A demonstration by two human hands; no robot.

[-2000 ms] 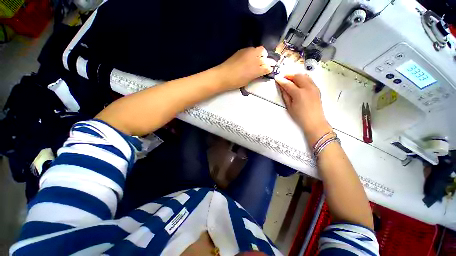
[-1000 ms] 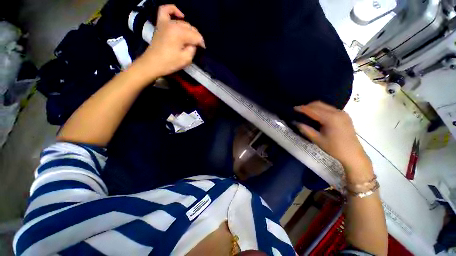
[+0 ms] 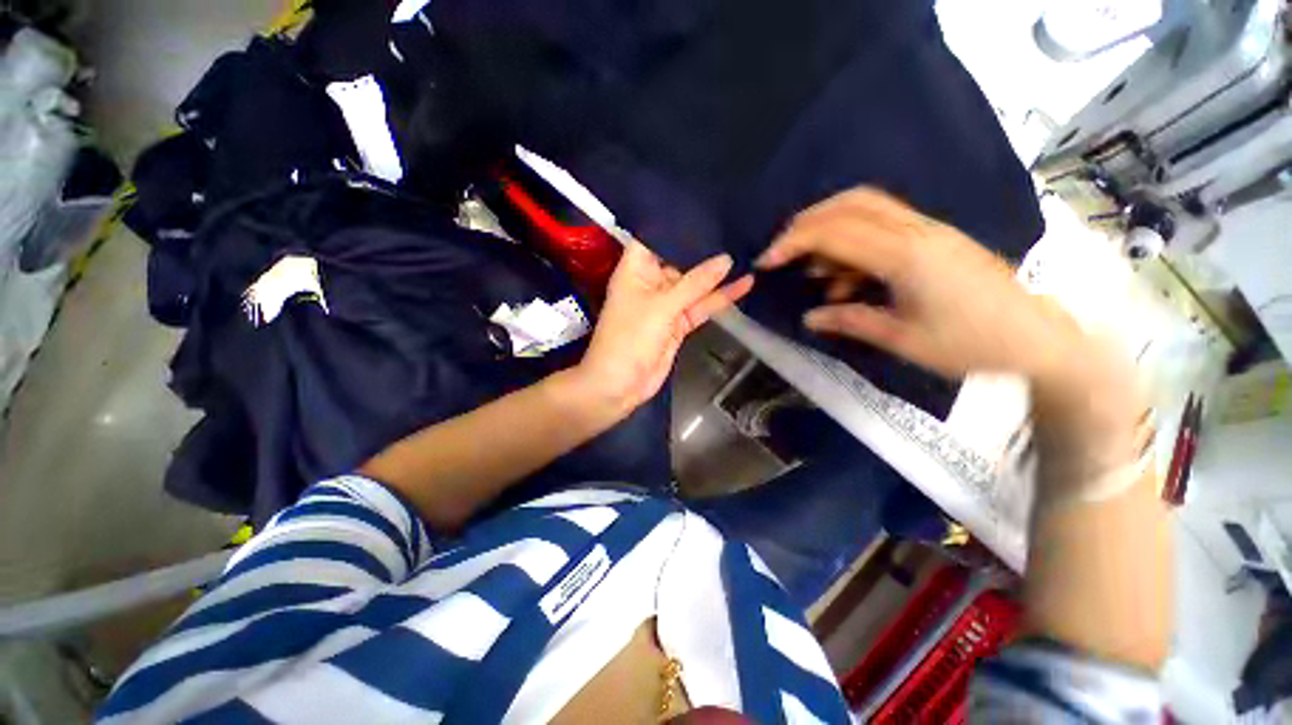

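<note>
A large navy garment piece (image 3: pixel 836 99) lies over the table and hangs over its front edge. My left hand (image 3: pixel 652 329) is at the table's front edge, palm partly up, fingers extended and apart, fingertips against the dark fabric. My right hand (image 3: pixel 907 283) is just right of it, slightly blurred, over the fabric's lower part. Its fingertips nearly meet the left ones, and its thumb is apart from the fingers. No fabric shows clearly pinched in either hand. The machine's needle area (image 3: pixel 1098 213) is at the right, away from both hands.
A dark garment pile (image 3: pixel 354 340) with white pieces is at the left. The table's ruler edge (image 3: pixel 879 411) runs diagonally below my right hand. Red-handled snips (image 3: pixel 1180 460) lie at the right. A red crate (image 3: pixel 949 652) is under the table. Yellow-black tape marks the floor.
My left hand has come down and right from the garment's far-left edge. My right hand has moved up slightly, and both hands are now close together. More of the left pile shows.
</note>
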